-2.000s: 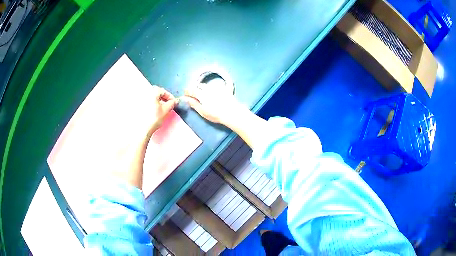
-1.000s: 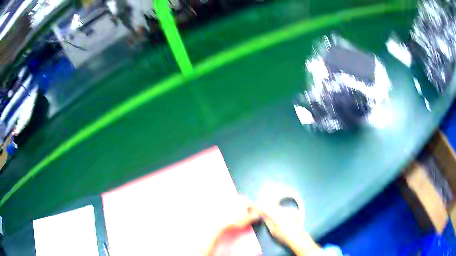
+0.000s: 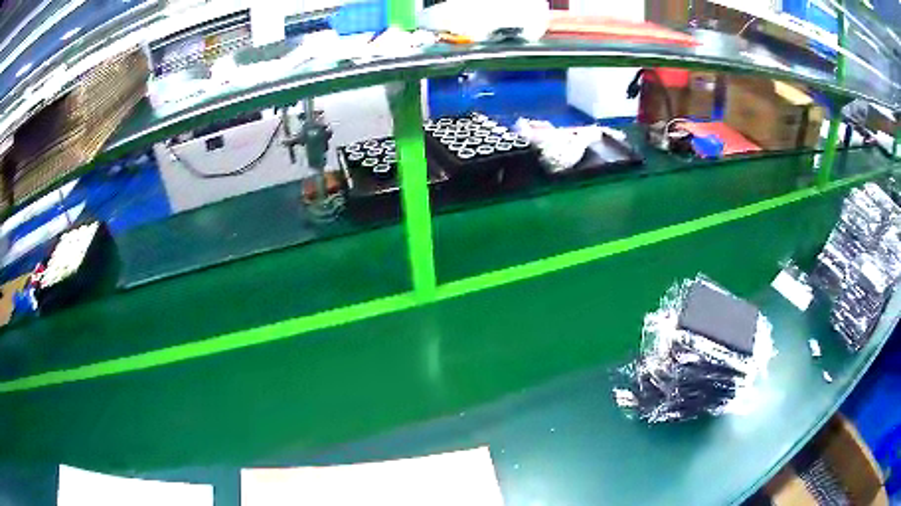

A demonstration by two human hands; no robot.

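Observation:
Two large white sheets lie flat on the green bench at the bottom edge of the view, both cut off by it. The wider sheet point(image 3: 375, 481) is near the bottom middle, and the smaller sheet point(image 3: 133, 489) is to its left with a gap between them. Neither my left hand nor my right hand is in the picture. What they hold cannot be seen.
A pile wrapped in shiny clear plastic point(image 3: 701, 351) stands on the bench at right, with another plastic-wrapped stack point(image 3: 864, 267) beyond it. An open carton point(image 3: 835, 469) is at lower right. A green post point(image 3: 415, 188) and overhead shelf point(image 3: 267, 74) cross the view. Black trays point(image 3: 474, 148) stand behind.
The view has tilted up and away from the near bench. Both hands and the tape roll have left the picture; the sheets now show only at the bottom edge.

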